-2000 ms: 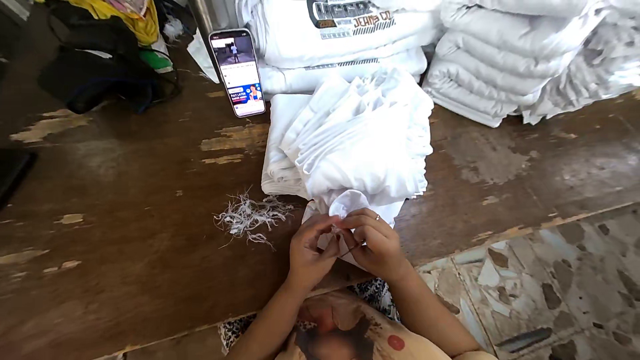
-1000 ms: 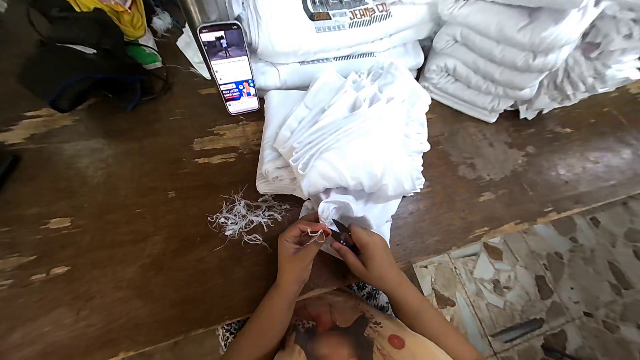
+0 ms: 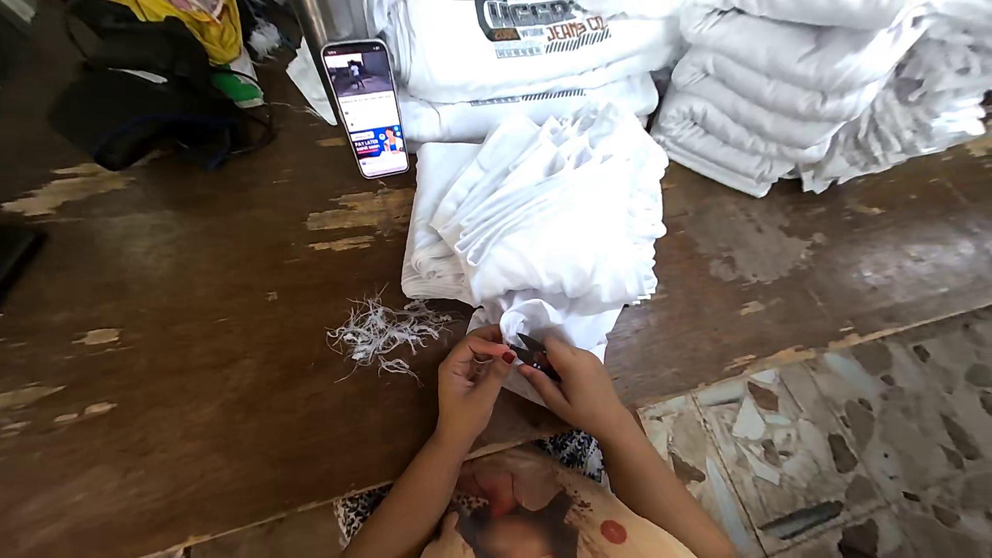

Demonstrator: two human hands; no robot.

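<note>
Near the table's front edge, my left hand [image 3: 474, 372] pinches the edge of a white cloth garment [image 3: 542, 318] between thumb and fingers. Close on its right, my right hand [image 3: 577, 380] grips small dark thread snips [image 3: 535, 358], whose blades stand apart beside the left fingertips and the fabric. The garment's rolled edge forms a loop just above both hands. Behind it lies a stack of folded white garments [image 3: 566, 225], fanned out in layers. A tangle of cut white threads [image 3: 384, 333] lies on the table to the left of my hands.
A lit phone [image 3: 366, 108] leans upright behind the threads. Printed white garments [image 3: 535, 54] are piled at the back, with more folded stacks [image 3: 775, 93] at right. A black bag [image 3: 147, 116] and yellow cloth [image 3: 209, 31] lie back left on the worn wooden table [image 3: 194, 372].
Two seconds ago both hands met at the cloth and no snips could be made out; since one second ago they show in my right hand. The view has shifted slightly.
</note>
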